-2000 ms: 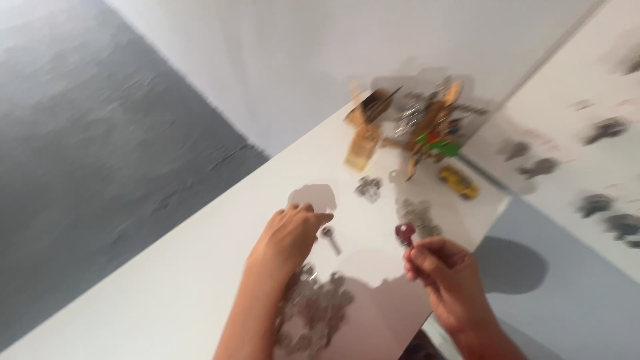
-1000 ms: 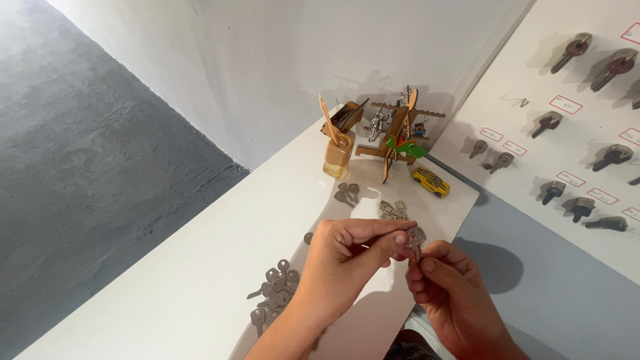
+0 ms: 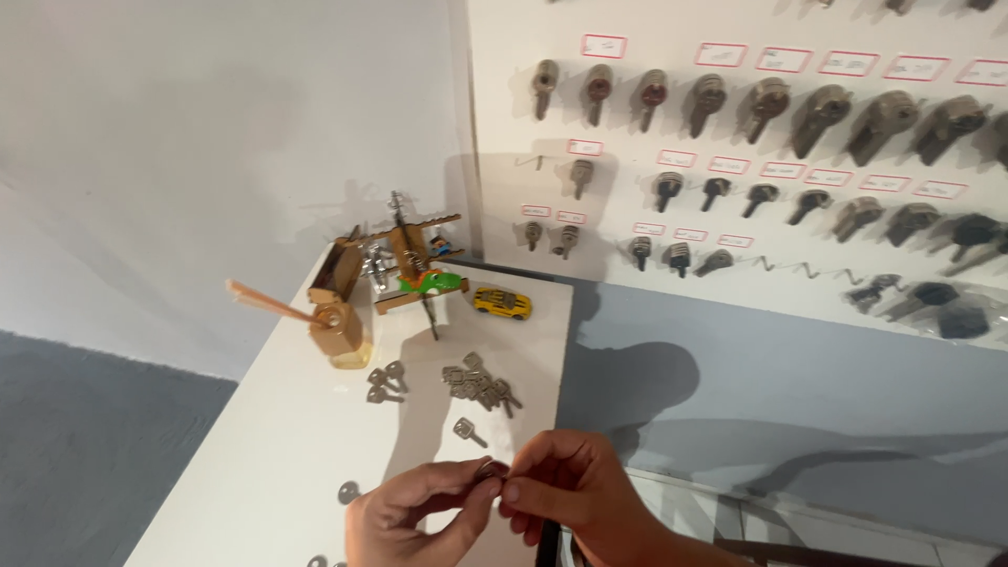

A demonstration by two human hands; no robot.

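Both hands meet low in the head view, over the white table. My left hand (image 3: 429,512) pinches a small metal key (image 3: 490,470) between thumb and forefinger. The thumb and forefinger of my right hand (image 3: 579,492) close on the same key from the other side; the fingers hide most of it. A single key (image 3: 469,431) lies on the table just above the hands. Beyond it is a pile of keys (image 3: 476,382), with a smaller group of keys (image 3: 386,382) to its left. Another key (image 3: 349,493) shows beside my left hand.
A reed diffuser (image 3: 339,335), a wooden model plane (image 3: 409,252) with a green toy head (image 3: 433,281), and a yellow toy car (image 3: 502,303) stand at the table's far end. Keys (image 3: 598,90) hang in rows from hooks on a white board (image 3: 520,134) with red-bordered labels.
My left hand has come from the table to meet my right hand at the key. The view has swung toward the key board. A single key now lies apart, above the hands.
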